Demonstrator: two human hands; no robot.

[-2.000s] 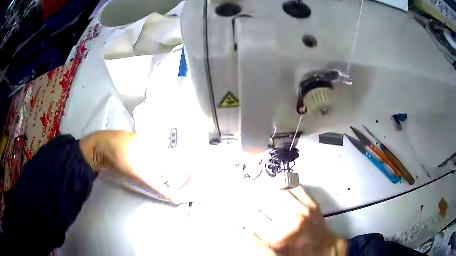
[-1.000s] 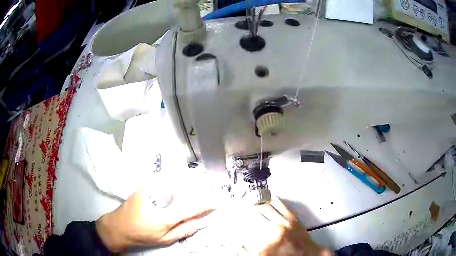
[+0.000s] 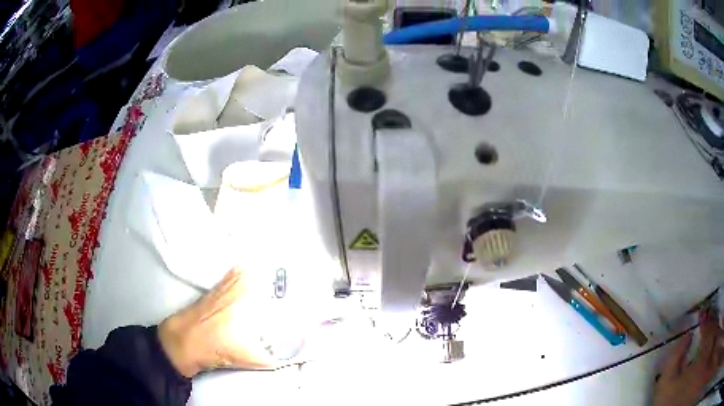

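Observation:
White fabric (image 3: 254, 226) lies left of and below the sewing machine head, strongly washed out by the lamp. My left hand (image 3: 210, 329) rests on or at this fabric; its fingertips fade into the glare, so its grip is hidden. The presser foot and needle area (image 3: 444, 325) shows as a dark metal cluster to its right. My right hand (image 3: 689, 365) is at the lower right edge, partly cut off, away from the needle, its fingers pointing up; whether it holds anything is unclear.
Blue-handled snips (image 3: 587, 313) and an orange-brown tool (image 3: 607, 305) lie on the machine bed. A small blue tool (image 3: 627, 254) lies above them. The sewing machine head (image 3: 444, 166) fills the centre. A red-printed board (image 3: 67, 230) is at left, a pale bin (image 3: 238, 47) behind.
My right hand has left the presser foot area and moved far right. My left hand has shifted slightly and stays left of the needle. The camera view has also shifted.

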